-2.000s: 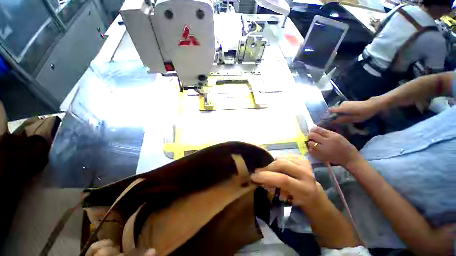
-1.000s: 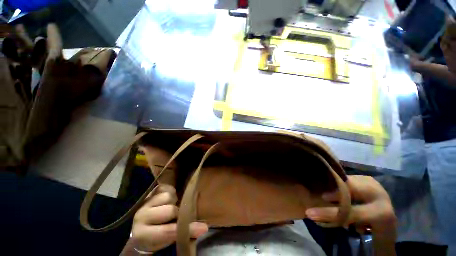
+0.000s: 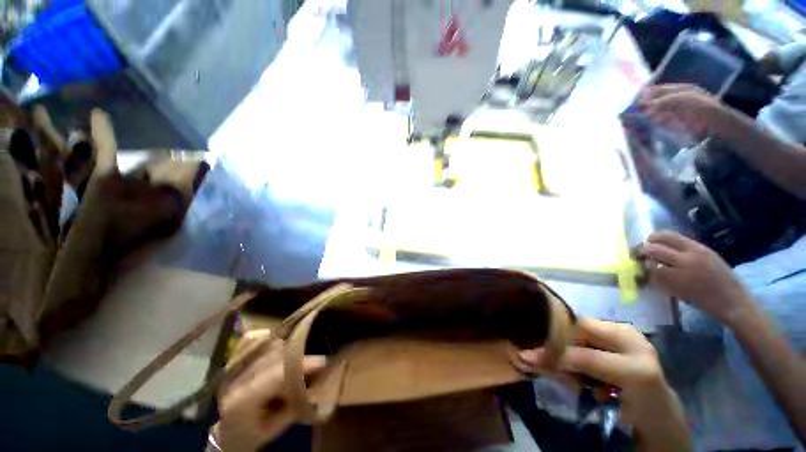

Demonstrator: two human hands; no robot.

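Note:
A brown bag body (image 3: 415,371) with a dark open mouth is held up in front of me, below the machine bed. My left hand (image 3: 256,388) grips its left side, blurred. My right hand (image 3: 610,362) grips its right edge, fingers at the rim. A brown strap (image 3: 163,366) loops out to the left, and another strap (image 3: 296,353) crosses the front near my left hand. A small metallic thing (image 3: 610,415) shows under my right hand; I cannot tell what it is.
The white machine head (image 3: 433,62) stands over the yellow clamp template (image 3: 504,263). A heap of brown bag pieces (image 3: 97,238) is at left. Another person's hand (image 3: 689,269) is at the template's right end, the other (image 3: 698,110) near the control tablet (image 3: 703,66).
Over two seconds the view has swung left and the bag has turned, its mouth facing me. In the last second, the other person's hand has come to the template's right end.

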